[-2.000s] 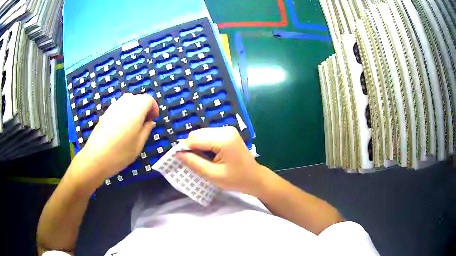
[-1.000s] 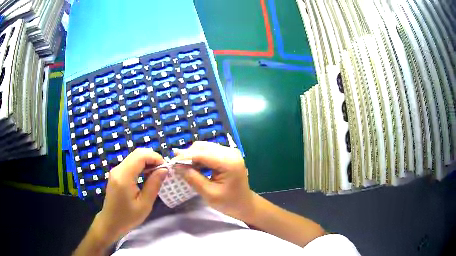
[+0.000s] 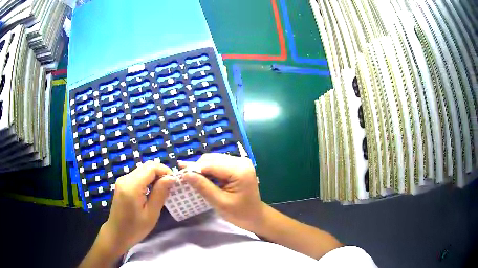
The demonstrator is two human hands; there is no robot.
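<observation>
A white label sheet [image 3: 188,202] with a grid of dark-printed squares hangs between my two hands over the near edge of the foam tray. My right hand [image 3: 225,180] grips its upper edge between thumb and fingers. My left hand [image 3: 140,191] pinches at the sheet's upper left corner, its fingertips close to the right ones. Whether a loose label is at the fingertips cannot be told. The black foam tray [image 3: 125,120] has columns of blue oblong cut-outs and small white labels between them. My hands hide part of its near edge.
A plain light blue sheet [image 3: 139,34] lies beyond the tray. Stacks of white and beige boards stand at the right [image 3: 409,115] and left [image 3: 32,99]. The green tabletop [image 3: 283,146] carries red, blue and yellow tape lines. A larger white label [image 3: 136,68] is on the tray's far edge.
My left hand has moved from over the tray back to the label sheet. My right hand still holds the sheet, which now hangs a little flatter than one second ago.
</observation>
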